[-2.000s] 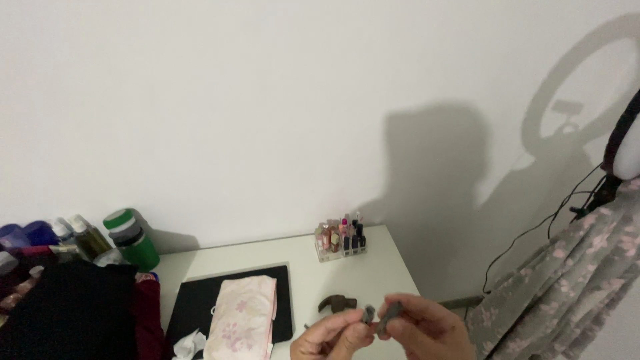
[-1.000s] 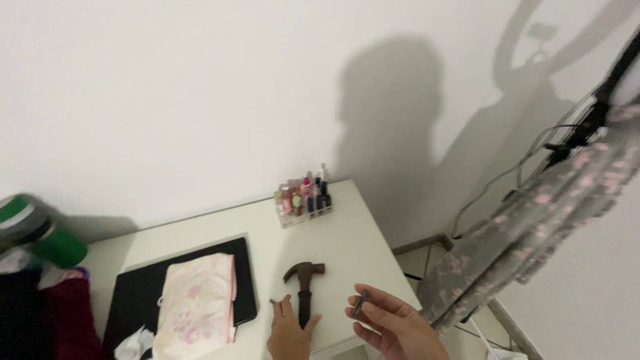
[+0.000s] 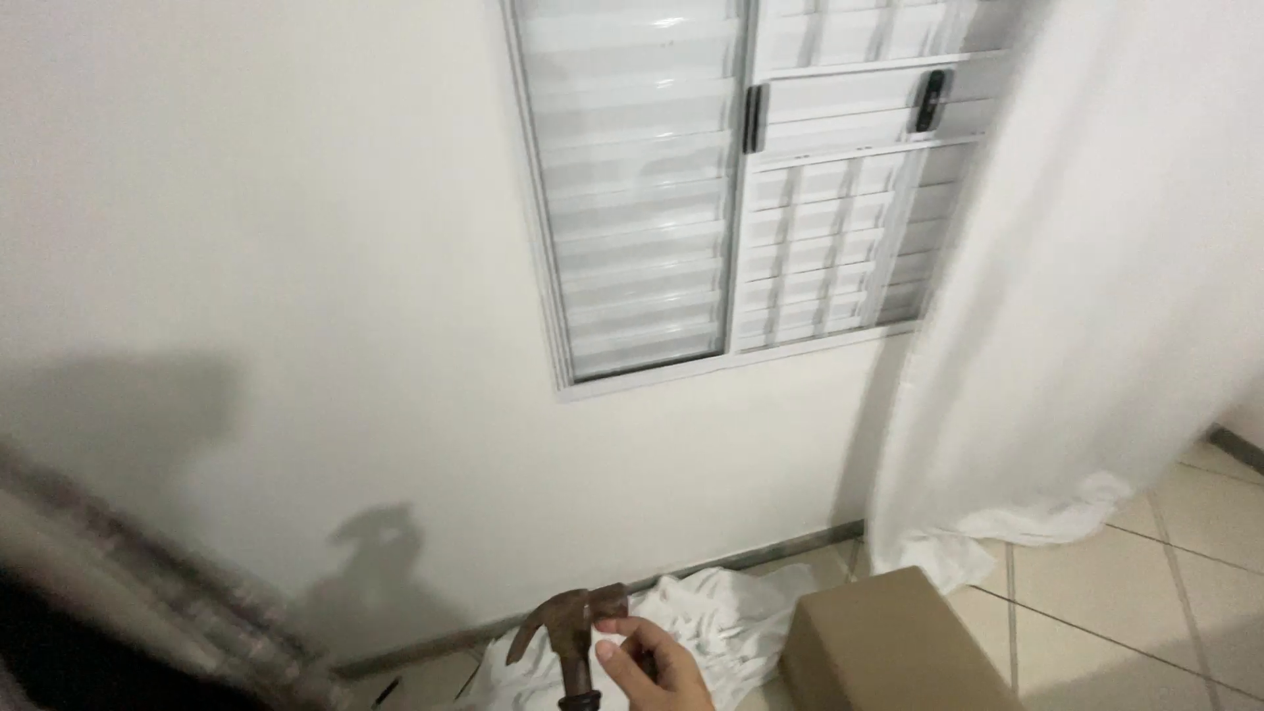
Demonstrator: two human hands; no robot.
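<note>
A claw hammer (image 3: pixel 568 627) with a rusty brown head stands upright at the bottom centre, its claw towards the left. The lower part of its dark handle is cut off by the frame edge. Just right of the head is my right hand (image 3: pixel 657 667), thumb and forefinger close together by the striking face. Whether a small thing is pinched between those fingers cannot be made out. My left hand is out of view, and what holds the hammer is hidden below the frame.
Ahead is a white wall with a louvred metal window (image 3: pixel 642 197). A long white curtain (image 3: pixel 1027 346) hangs at the right. White cloth (image 3: pixel 721 617) lies on the tiled floor beside a brown cardboard box (image 3: pixel 889 647). Blurred patterned fabric (image 3: pixel 138 563) is at the lower left.
The view has swung from the table to the window wall. The hammer, on the table a second ago with my left hand at its handle, is now raised near my right hand.
</note>
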